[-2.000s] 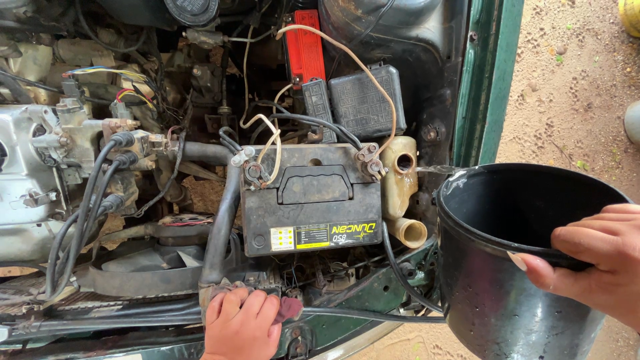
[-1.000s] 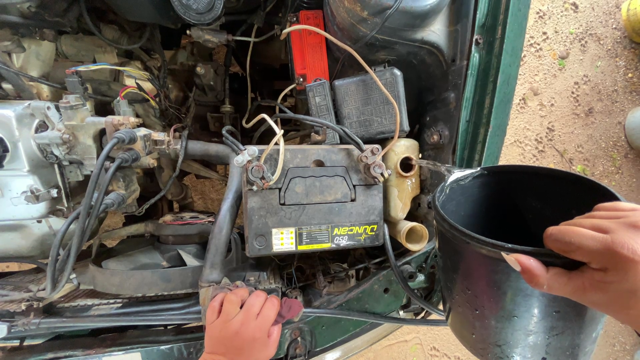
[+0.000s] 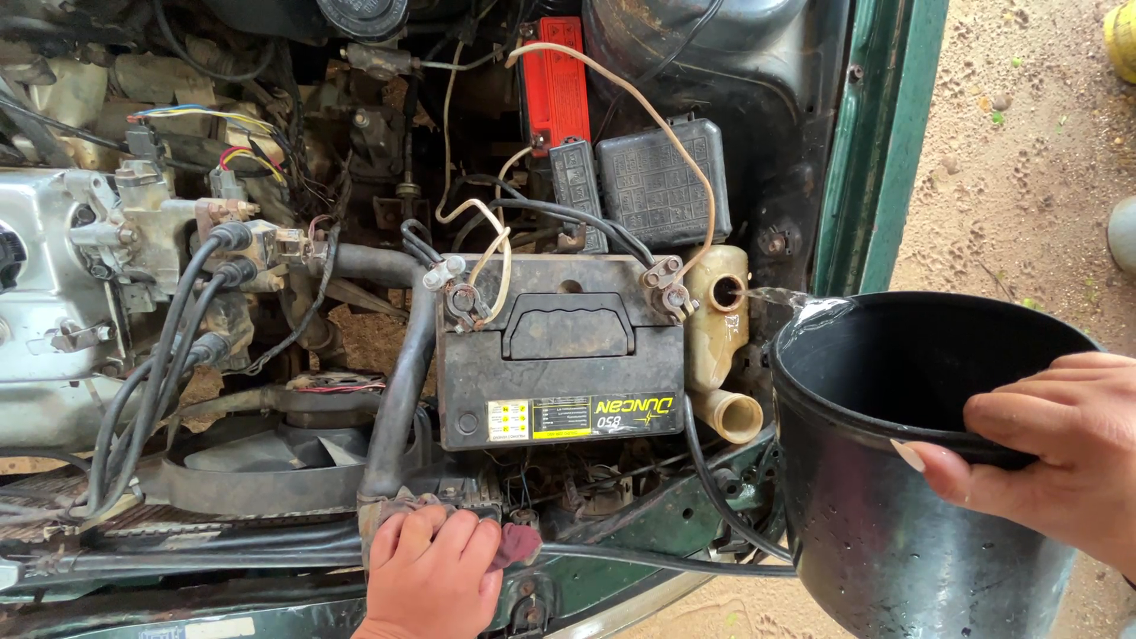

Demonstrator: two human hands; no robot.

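My right hand [image 3: 1052,453] grips the rim of a black plastic bucket [image 3: 923,524], thumb outside and fingers over the edge. The bucket tilts left, and a thin stream of water [image 3: 781,296] runs from its lip to the open neck of a yellowed plastic reservoir [image 3: 717,333]. My left hand [image 3: 435,568] rests with bent fingers on the radiator's top at the lower end of a thick black hose [image 3: 395,417]. A dark reddish cloth [image 3: 516,545] shows beside its fingers; whether they hold it is hard to tell. A Duncan car battery [image 3: 564,355] sits between the hose and the reservoir.
Left of the battery lie the engine [image 3: 53,302], black ignition leads [image 3: 169,355] and a cooling fan shroud [image 3: 266,479]. Behind it are a black fuse box cover [image 3: 666,182], a red box [image 3: 557,89] and loose pale wires. The green fender edge [image 3: 887,151] borders sandy ground.
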